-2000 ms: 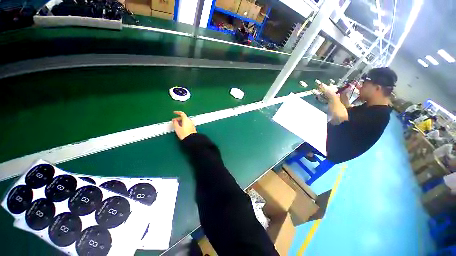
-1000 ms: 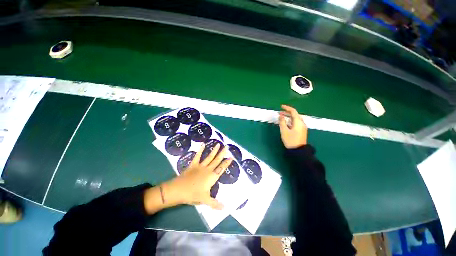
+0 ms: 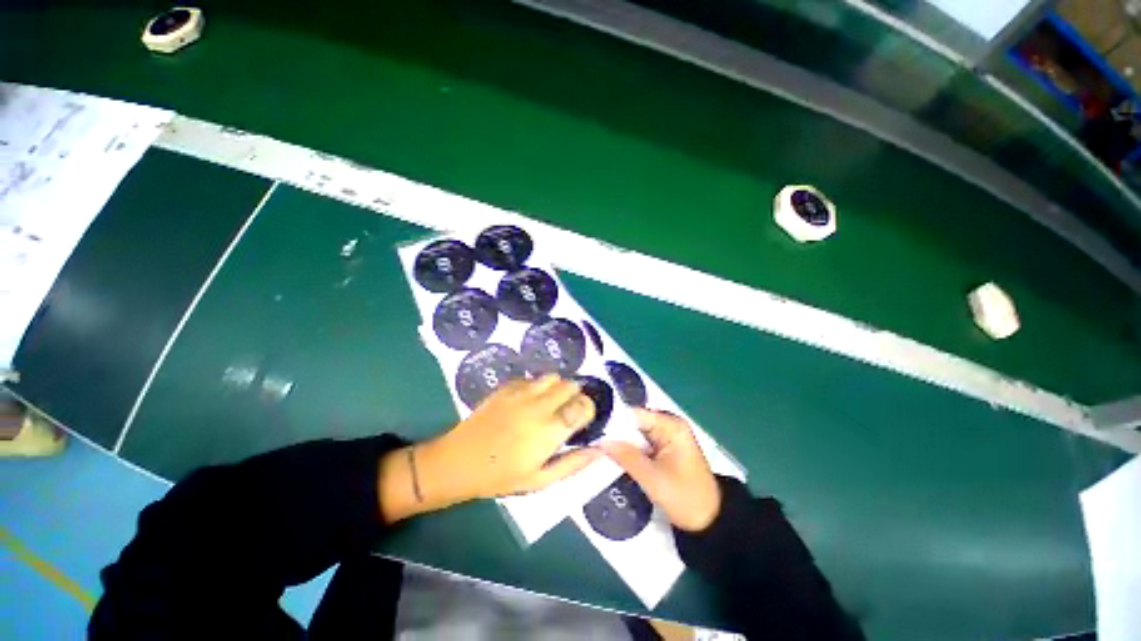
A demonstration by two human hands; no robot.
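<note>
The top sticker sheet lies on the green bench with two columns of black discs, overlapping a second sticker sheet whose discs show at its right and below. My left hand is on the lower part of the top sheet, fingers bent at a black panel sticker. My right hand is beside it, its fingers at the sheet's lower right edge, close to my left fingertips. The fingertips partly hide the sticker and each other, so the exact grip is unclear.
Beyond the belt edge rail, the green conveyor belt carries labelled housings at far left and right, and an unlabelled housing. Paper sheets lie at left. A white sheet shows at the right edge.
My right hand has moved from the rail to the sticker sheets, beside my left hand. My left hand's spread fingers have bent in. The top sheet's lower part has shifted, uncovering a disc below.
</note>
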